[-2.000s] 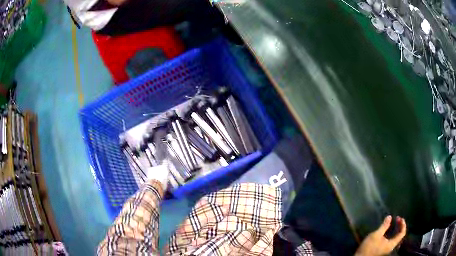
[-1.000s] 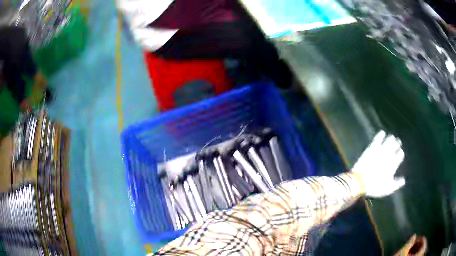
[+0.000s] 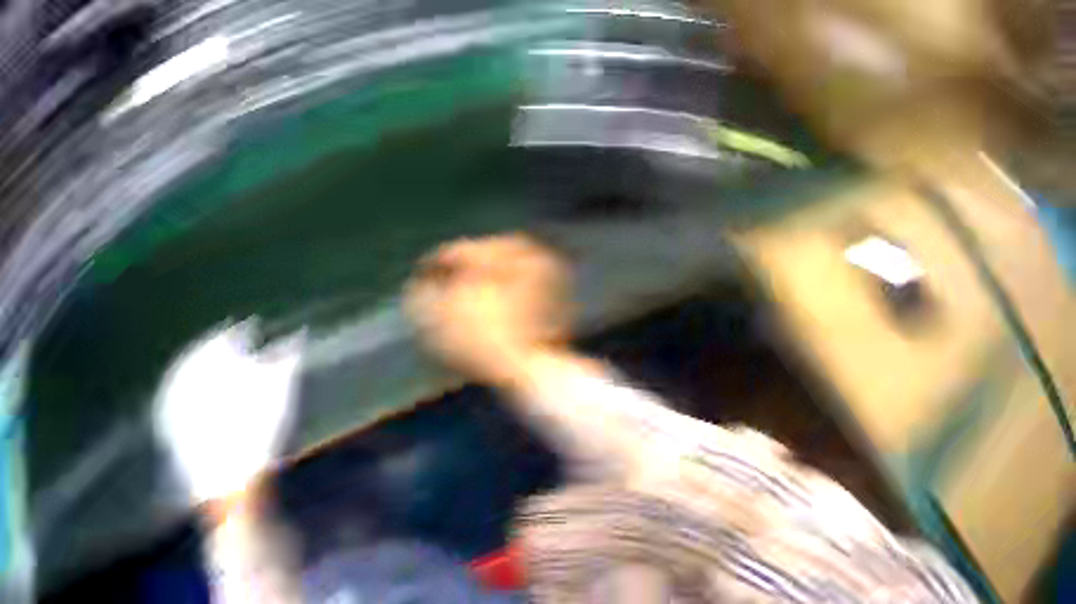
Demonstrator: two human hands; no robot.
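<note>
The view is heavily blurred. My left hand (image 3: 230, 407), in a white glove, is over the front edge of the dark-green bench mat (image 3: 354, 224) at the lower left. Its fingers point up and blur together, and nothing can be made out in it. My right hand (image 3: 490, 301), bare, is over the mat near the middle, to the right of my left hand. Its fingers look curled, but blur hides whether it holds anything. Silver tube bodies (image 3: 619, 127) lie side by side at the back of the mat.
A blurred grey-white heap (image 3: 165, 130) runs along the far left of the bench. A cardboard-covered side table (image 3: 826, 342) is at right, with a small dark and white object (image 3: 887, 266) and a dark cable across it. A large brown shape (image 3: 897, 83) is at upper right.
The view has swung right, from the blue crate of tubes to the bench. The crate's tubes are out of view. Both hands now show over the mat.
</note>
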